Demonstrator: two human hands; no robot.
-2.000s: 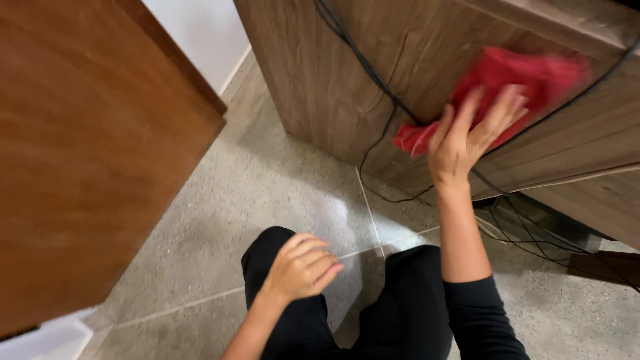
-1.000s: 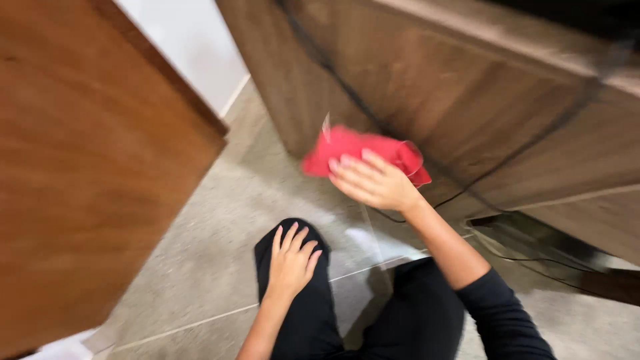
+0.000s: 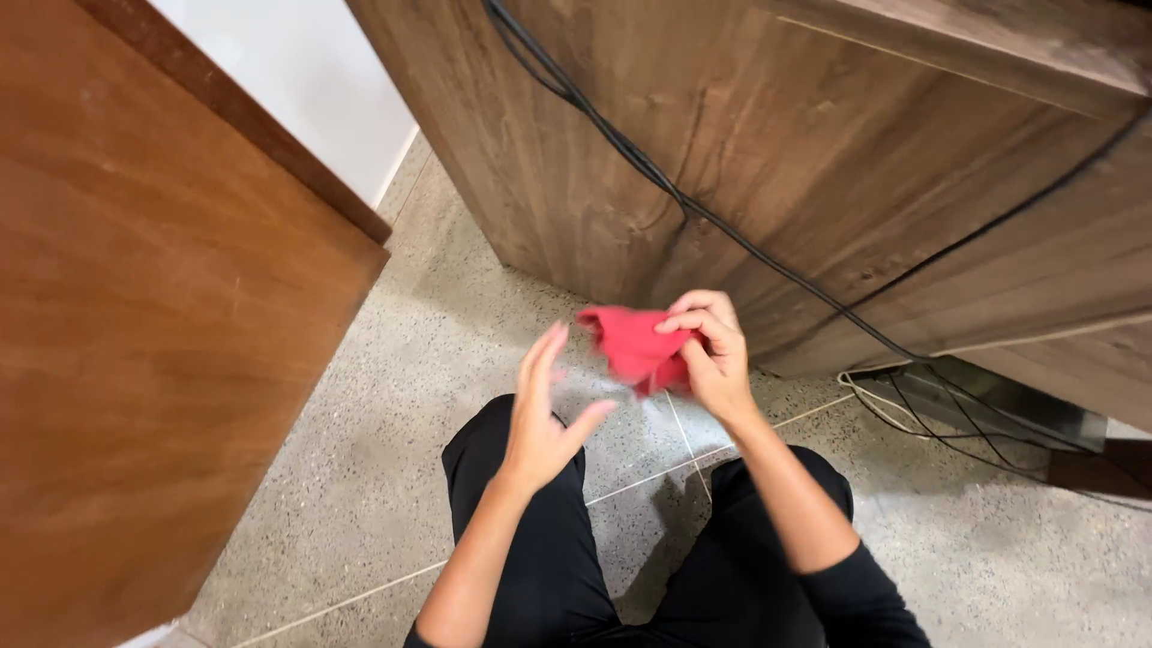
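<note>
A crumpled red cloth (image 3: 634, 342) is held by its right side in my right hand (image 3: 715, 355), above the floor and just in front of the wood-grain panel (image 3: 612, 225). My left hand (image 3: 544, 414) is raised to the left of the cloth, thumb and fingers spread, holding nothing. A small gap shows between it and the cloth. The cloth's left edge is slightly blurred.
Black cables (image 3: 621, 139) hang across the panel and run down to the right, near a metallic object (image 3: 1008, 400) under its lower edge. An orange-brown wooden board (image 3: 180, 297) stands at left, beside a white wall (image 3: 297, 81). Speckled tiled floor (image 3: 360, 450) lies below.
The right hand has brought the red cloth away from the panel, where it was pressed two seconds ago. My left hand has lifted off my knee and opened beside the cloth.
</note>
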